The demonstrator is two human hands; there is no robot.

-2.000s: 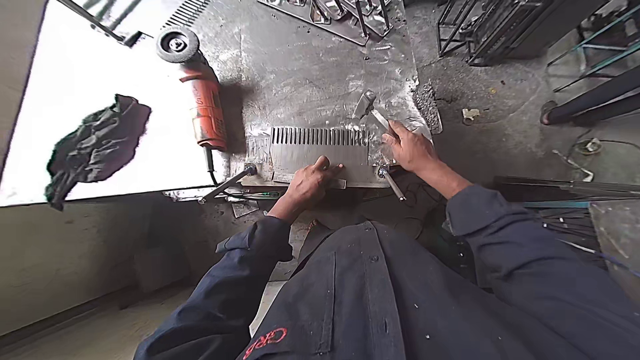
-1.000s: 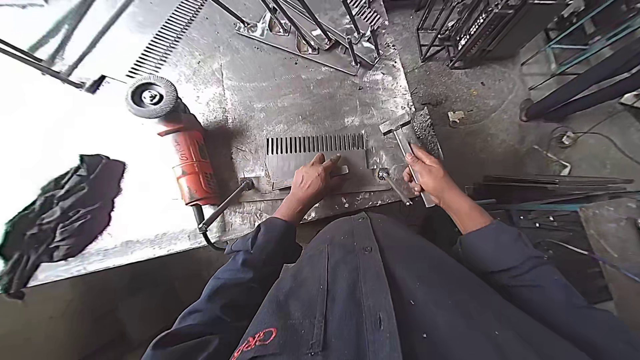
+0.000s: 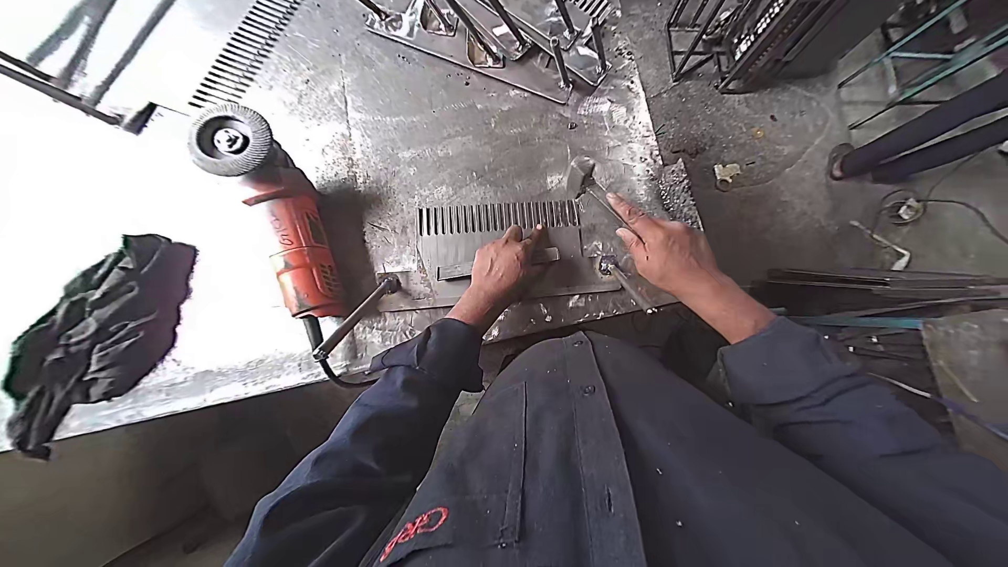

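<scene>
A slotted metal plate (image 3: 453,244) lies near the front edge of the metal worktable (image 3: 425,142), its comb-like slots facing away from me. My left hand (image 3: 502,264) presses on it, over a flat metal bar (image 3: 545,255) that is partly hidden under the fingers; whether the hand grips the bar I cannot tell. In my right hand (image 3: 669,248) is a hammer (image 3: 583,178), its head just beyond the plate's far right corner. Two bolts with rod handles flank the plate: the left rod (image 3: 354,319) and the right rod (image 3: 630,287).
An orange angle grinder (image 3: 299,252) with a wire wheel lies left of the plate, a dark cloth (image 3: 102,331) farther left. Another slotted strip (image 3: 244,51) and welded metal frames (image 3: 488,47) are at the back. A person's legs (image 3: 929,130) show at the right.
The hammer, upright beside the plate's right side a second ago, is now tilted left with its head near the slots' right end. My left hand stays on the plate.
</scene>
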